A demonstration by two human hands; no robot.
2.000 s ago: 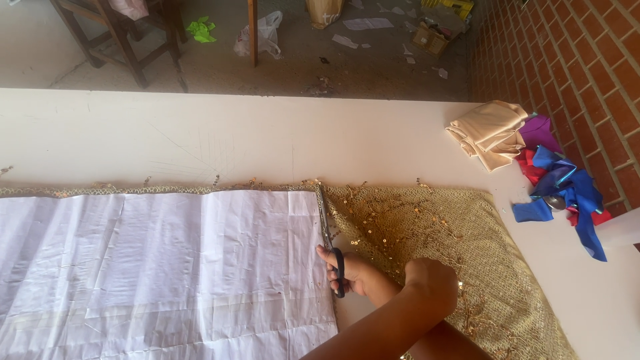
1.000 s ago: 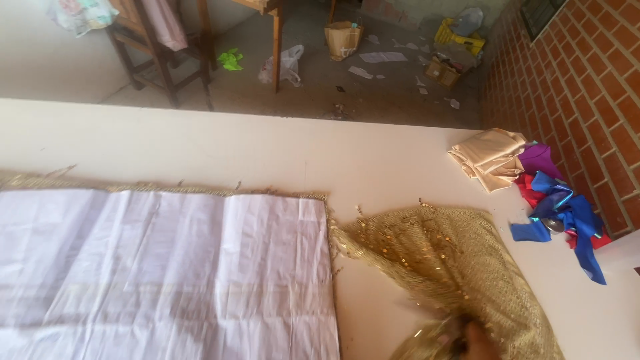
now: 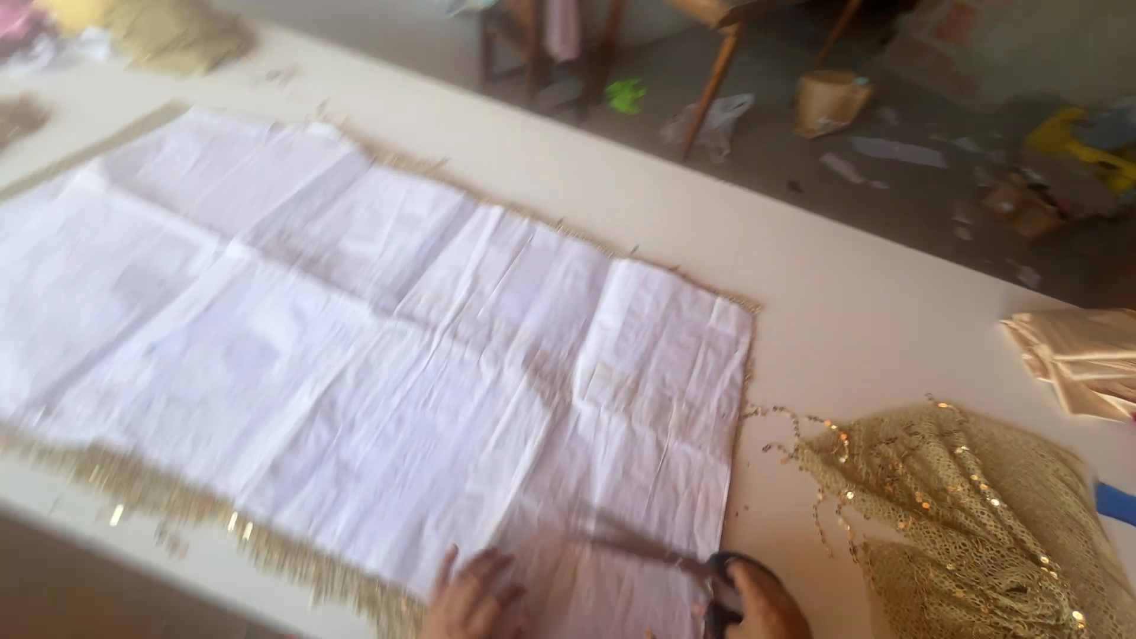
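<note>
A large creased sheet of white pattern paper (image 3: 382, 319) lies over gold sequined fabric (image 3: 311, 564), whose edges show along its sides. My left hand (image 3: 475, 595) rests on the paper near its lower edge, fingers apart, holding nothing. At the paper's right end, my right hand (image 3: 759, 599) grips the black handles of a pair of scissors (image 3: 657, 550); the blades point left over the paper and are blurred. A separate bunched piece of gold sequined mesh (image 3: 967, 506) lies to the right of that hand, with loose sequin threads reaching toward the paper.
Folded beige satin (image 3: 1078, 355) and a blue fabric scrap (image 3: 1116, 503) lie at the right of the white table (image 3: 852, 266). More gold fabric (image 3: 177, 35) sits at the back left. Beyond the table are wooden legs, a paper bag (image 3: 832, 102) and scraps on the floor.
Two seconds ago the scissors were at the paper's upper right corner, by the fabric; now they are over its lower right part. The right gold piece has separated and is bunched. The view has swung left.
</note>
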